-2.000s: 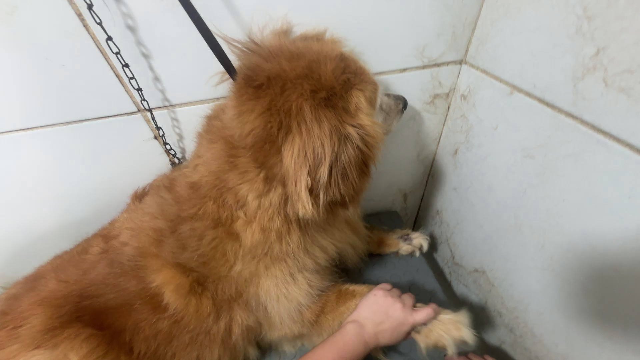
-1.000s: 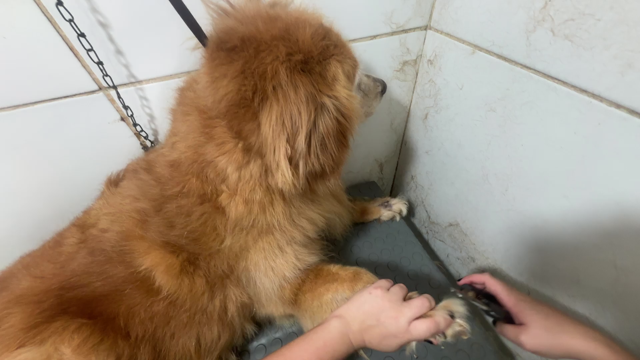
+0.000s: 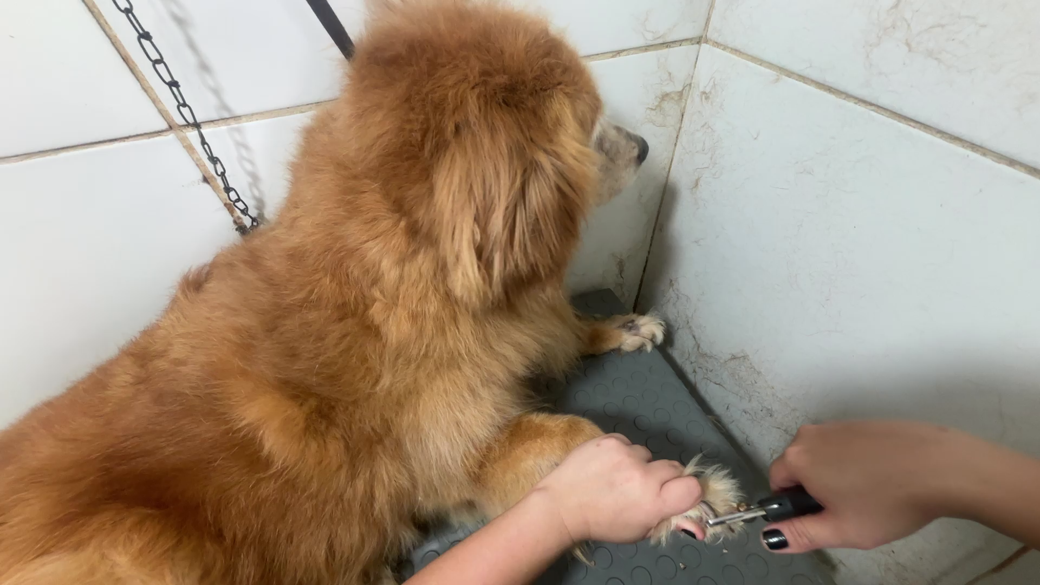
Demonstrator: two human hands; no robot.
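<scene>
A long-haired reddish-brown dog [image 3: 366, 284] lies on a grey studded rubber mat [image 3: 626, 406], its head turned toward the wall corner. My left hand [image 3: 617, 491] grips its near front paw [image 3: 719, 491], fingers closed around the toes. From the right, my right hand [image 3: 853, 487] holds black-handled nail clippers [image 3: 784, 505], whose metal jaws are at the paw's claws. Whether the jaws are around a claw cannot be made out. The dog's other front paw [image 3: 642, 331] rests on the mat by the wall.
White tiled walls [image 3: 853, 244] with hair stuck to them meet in a corner behind the dog. A metal chain [image 3: 183, 106] and a black strap [image 3: 331, 27] run down to the dog from above. Small bits lie on the mat under the held paw.
My right hand, barely visible at the bottom edge two seconds ago, came in with the clippers, whose jaws are now at the paw. My left hand stays on the paw. The view has shifted somewhat.
</scene>
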